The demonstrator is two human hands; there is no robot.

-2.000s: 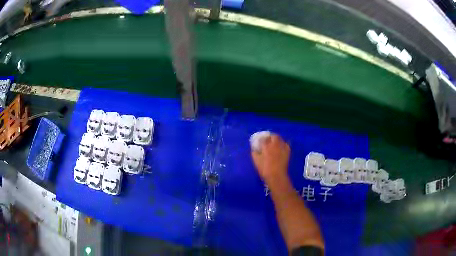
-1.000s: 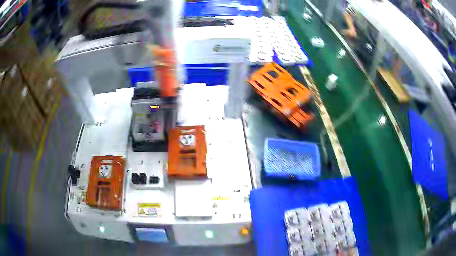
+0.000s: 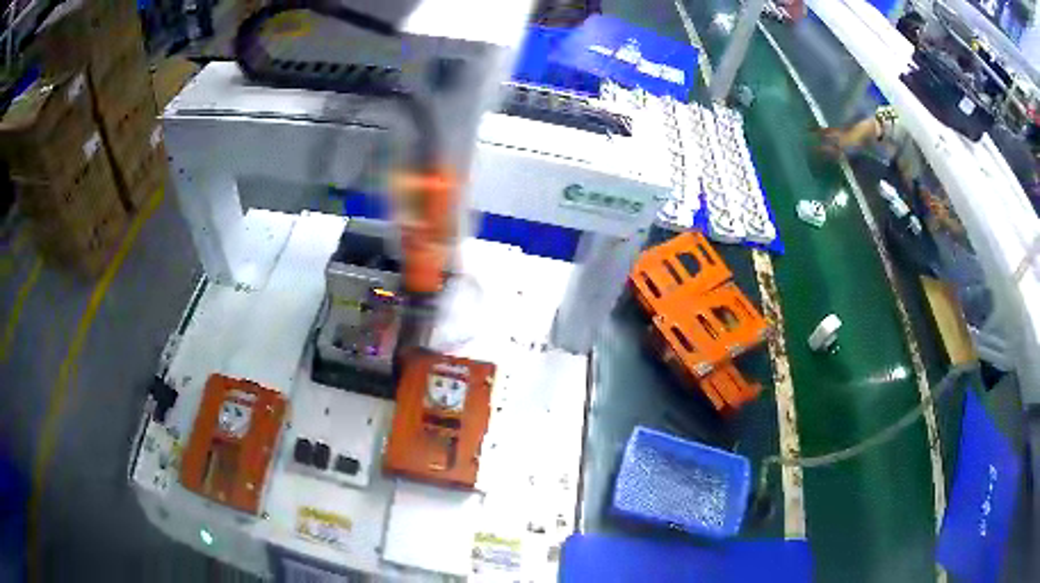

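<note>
Neither of my hands shows in the head view. On the white screw-driving machine (image 3: 530,393) an orange-brown fixture (image 3: 234,444) at the left holds a white unit (image 3: 235,415). A second orange-brown fixture (image 3: 443,419) at the right holds another white unit (image 3: 446,388). The blurred orange screwdriver head (image 3: 424,233) hangs just behind the right fixture. The screw feeder (image 3: 363,325) stands behind and between the fixtures, and small black blocks (image 3: 326,456) sit between them.
Right of the machine lie stacked spare fixtures (image 3: 698,313) and a blue screw bin (image 3: 681,483). White units (image 3: 730,188) stand in rows at the back. The green conveyor belt (image 3: 850,438) carries scattered units. Cartons (image 3: 68,171) stand at the back left. Another person's hand (image 3: 850,137) shows beyond the belt.
The view has swung from the blue sheet to the machine. My hand that held a white unit over the sheet is out of view. The near sheet's rows of units have left the picture.
</note>
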